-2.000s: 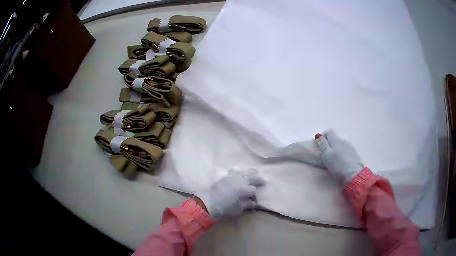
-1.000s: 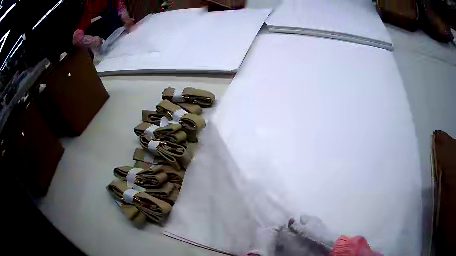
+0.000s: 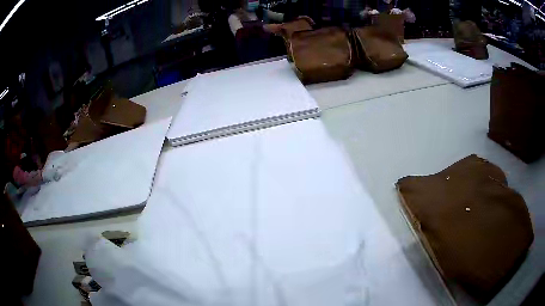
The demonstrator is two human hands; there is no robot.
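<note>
Neither of my hands can be made out; they are out of the picture or hidden by paper at the bottom edge. A large white sheet of tissue paper (image 3: 257, 203) lies on the paper stack in front of me, with soft creases. Its lower left part is raised and crinkled and partly covers the rolled olive-tan straps (image 3: 86, 282). A brown handbag (image 3: 472, 227) lies on the table to the right.
Two more white paper stacks stand beyond and to the left (image 3: 239, 101) (image 3: 101, 173). Brown bags stand at the back (image 3: 321, 54) and at the right (image 3: 519, 110). A person stands across the table; another person's gloved hand (image 3: 54, 172) rests at the left stack.
The view has swung up and to the right. The straps are now mostly covered or out of the picture. My hands and pink sleeves have left view. The handbag at right shows more fully.
</note>
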